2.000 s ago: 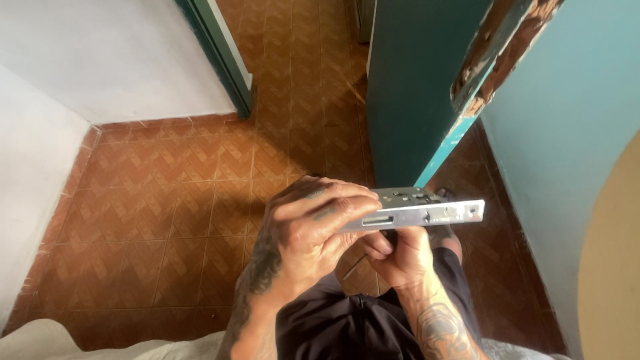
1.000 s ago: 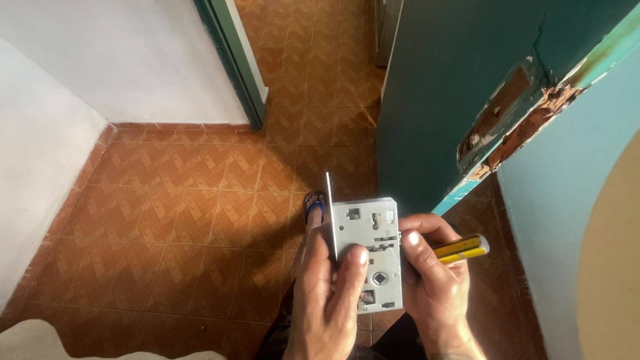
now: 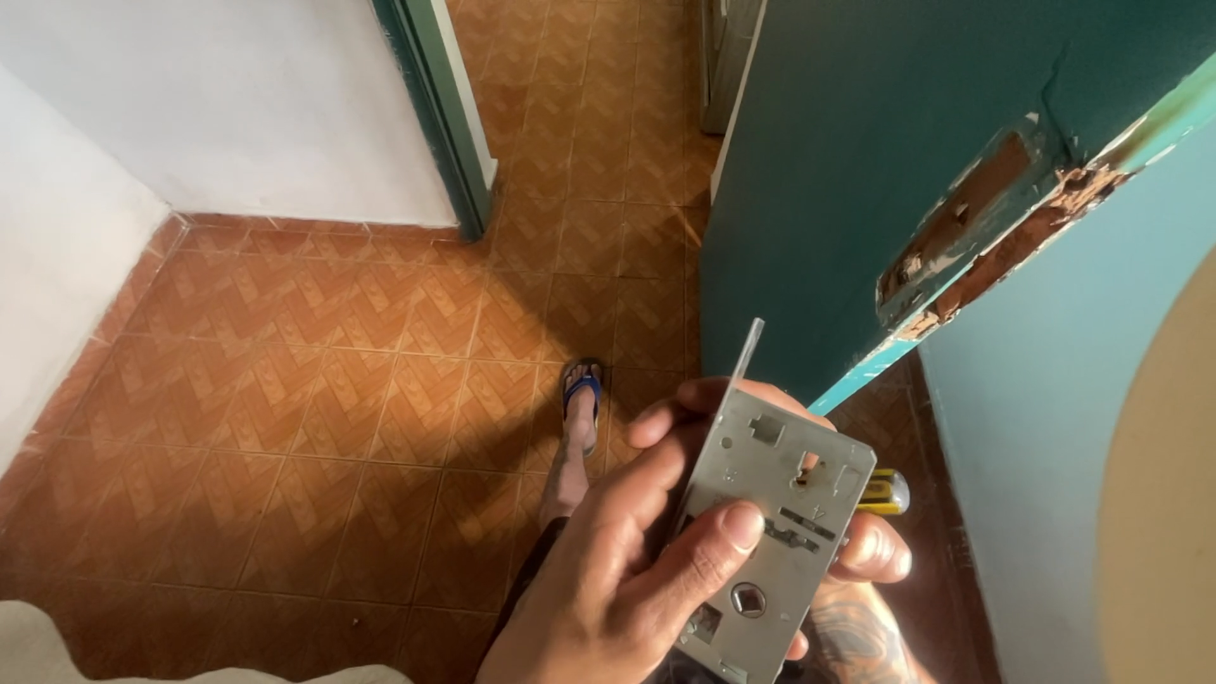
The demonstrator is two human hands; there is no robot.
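A metal mortise lock case [image 3: 774, 532] with a long faceplate is tilted in front of me at the lower right. My left hand [image 3: 655, 570] grips it, thumb across its flat side and fingers around the faceplate edge. Behind the case is my right hand [image 3: 869, 560], mostly hidden; its thumb or a finger shows at the case's right edge. A yellow and black tool handle [image 3: 885, 492] with a clear end sticks out beside that hand, and its other end is hidden.
A teal door [image 3: 836, 190] stands at the right, its edge broken around a lock recess [image 3: 1007, 247] with bare, splintered wood. A green door frame [image 3: 442, 123] is at the upper left. My sandalled foot [image 3: 581, 385] rests on the tiled floor [image 3: 313, 399]. A blue wall is at far right.
The lock case turned from edge-on to flat side facing me, then tilted. The yellow handle, seen jutting out right a second ago, is now mostly behind the case. The view has shifted.
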